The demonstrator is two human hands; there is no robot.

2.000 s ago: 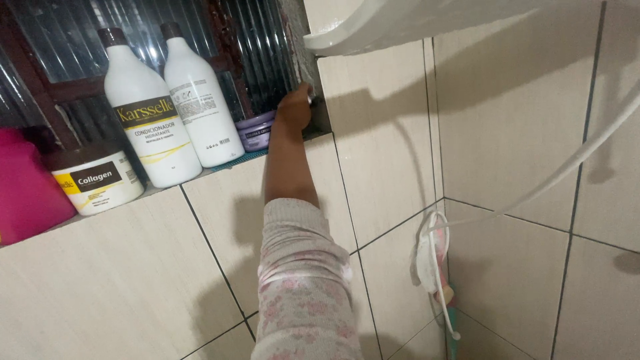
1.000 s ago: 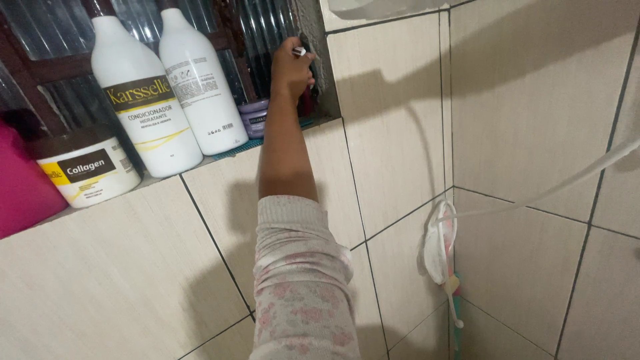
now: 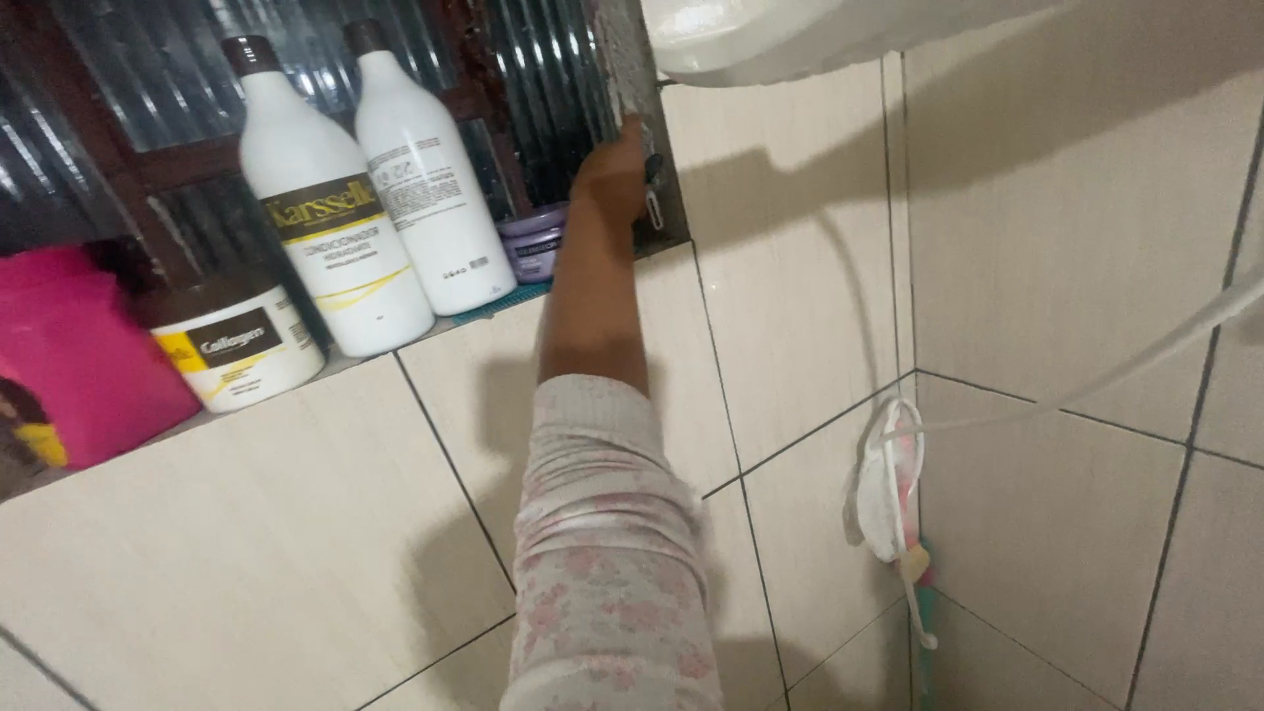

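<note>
My left hand [image 3: 614, 178] reaches up to the rough right edge of the window recess, one finger pointing upward. Just right of it, against the dark side of the recess, show a small black item [image 3: 653, 168] and a small white loop [image 3: 653, 209]; whether my fingers grip either is unclear. Behind my forearm, on the sill, stands a purple jar [image 3: 533, 245]. To its left are a white bottle with a dark cap [image 3: 434, 197], a Karsselle conditioner bottle [image 3: 331, 227] and a Collagen jar [image 3: 242, 346]. My right hand is out of view.
A bright pink package [image 3: 89, 355] stands at the sill's left end. White plastic housing [image 3: 770, 35] juts out at the top. A pale hose [image 3: 1136, 370] crosses the right side, and a white and pink item [image 3: 889, 484] hangs in the tiled corner.
A small black and white item showed at my left fingertips one second ago; now black and white items show to the right of the hand, lower along the recess edge.
</note>
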